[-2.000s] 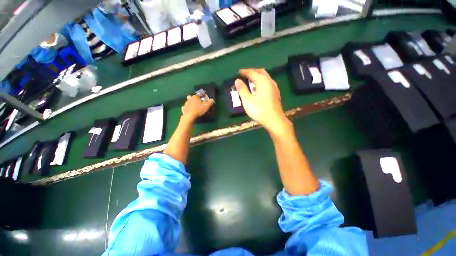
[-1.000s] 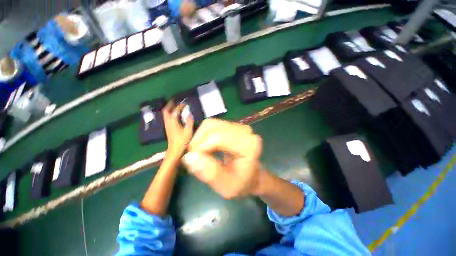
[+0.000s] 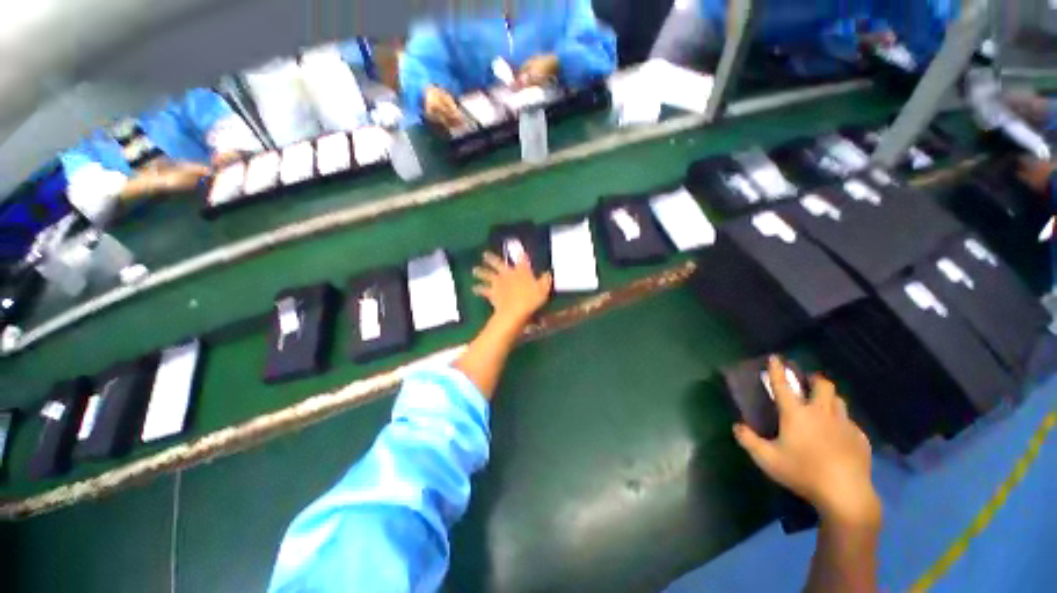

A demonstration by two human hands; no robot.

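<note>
My left hand (image 3: 512, 290) is over the near end of a black box (image 3: 516, 238) on the belt, its fingers spread. A pale flat piece (image 3: 574, 256) lies just right of that box. My right hand (image 3: 817, 446) is over a single black box (image 3: 748, 388) at the worktop's right edge. Its fingers are spread around the box's white mark, and the hand hides much of the box. No grip shows at either hand.
Other black boxes (image 3: 299, 332) and pale pieces (image 3: 174, 390) lie along the green belt (image 3: 232, 304), beyond the worn edge rail (image 3: 267, 414). Tall black box stacks (image 3: 800, 272) stand right. Across the line are product trays (image 3: 301, 171) and people in blue smocks (image 3: 510, 41).
My left hand is now over a box farther right along the row. My right hand has moved from in front of me down onto the single box at the right. The view has shifted.
</note>
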